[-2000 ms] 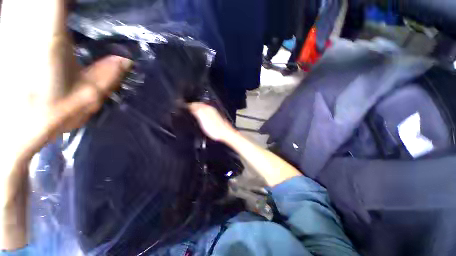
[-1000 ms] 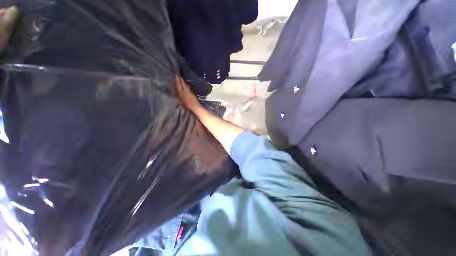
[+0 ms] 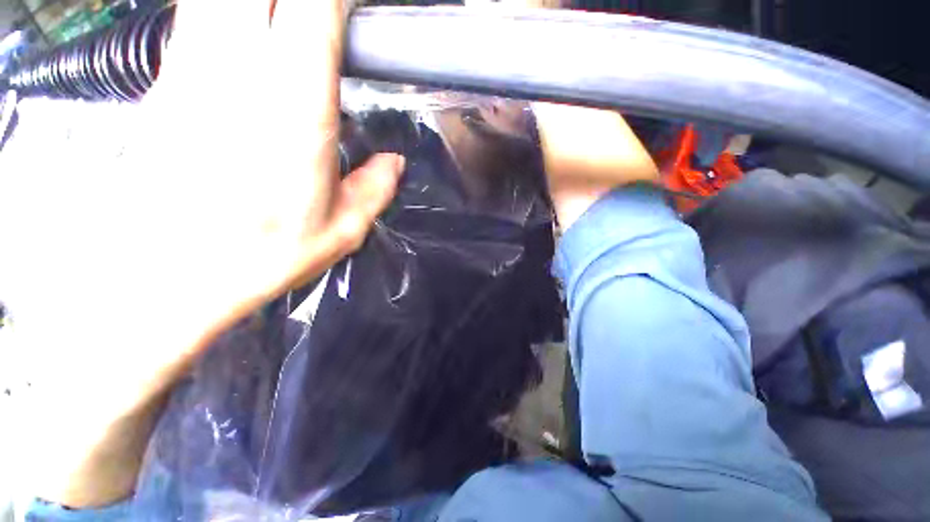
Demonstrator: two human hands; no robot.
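A dark garment in a shiny clear poly cover (image 3: 428, 306) hangs in front of me below the grey metal rail (image 3: 632, 61). My left hand (image 3: 270, 173) is large and overexposed at the upper left, with its thumb apart over the film. Its fingers reach up past the rail and are cut off by the top edge. My right hand (image 3: 500, 133) reaches up to the top of the cover, just under the rail. It is partly hidden by film and rail, so its grip cannot be told.
Black hanger hooks (image 3: 112, 61) are packed closely on the rail at the upper left. Unbagged dark grey jackets (image 3: 806, 265) are at the right, with a white label (image 3: 889, 379) on one. A bright orange-red bag (image 3: 704, 163) lies behind them.
The view has risen, and the rail and hanger hooks now show. My left hand has come back into view over the cover. My right hand has moved up from the garment's side to its top.
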